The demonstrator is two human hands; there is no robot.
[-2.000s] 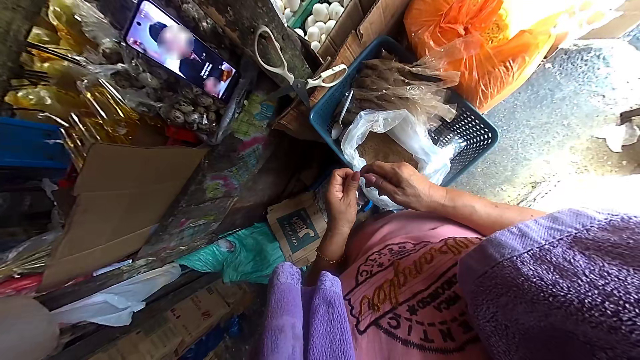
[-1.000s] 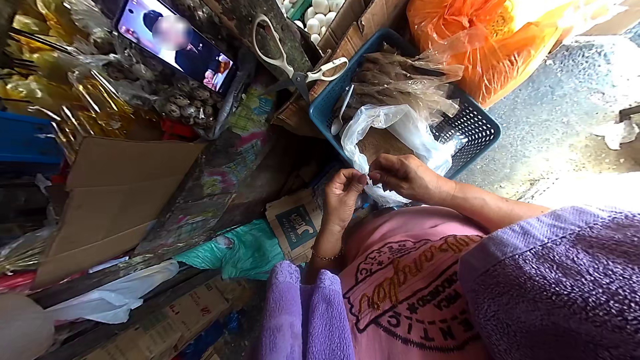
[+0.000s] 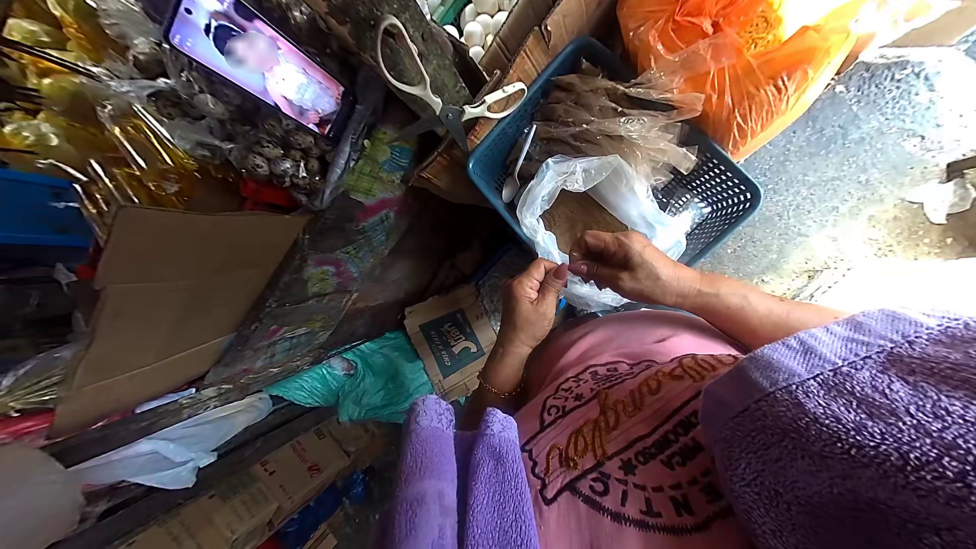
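My left hand (image 3: pixel 531 301) and my right hand (image 3: pixel 629 267) meet fingertip to fingertip over the near rim of a white plastic bag (image 3: pixel 568 174). The fingertips of both are pinched together; whether they hold the bag's edge or some small clear item cannot be told. Brown powder (image 3: pixel 581 217) fills the bag, which stands in a blue plastic basket (image 3: pixel 743 210). Behind it in the basket lie small clear plastic packets (image 3: pixel 610 122) with brown contents. A white plastic spoon (image 3: pixel 518 164) leans inside the basket's left side.
White-handled scissors (image 3: pixel 451 114) lie left of the basket, near a lit phone (image 3: pixel 259 65) and bagged quail eggs (image 3: pixel 282 160). An orange plastic bag (image 3: pixel 732 76) stands behind the basket, white eggs (image 3: pixel 476 27) in a box. A cardboard flap (image 3: pixel 175 282) and green plastic bag (image 3: pixel 381 377) are at left.
Both hands stay over the near side of the white bag, with only small shifts of the fingers. The picture on the phone has changed.
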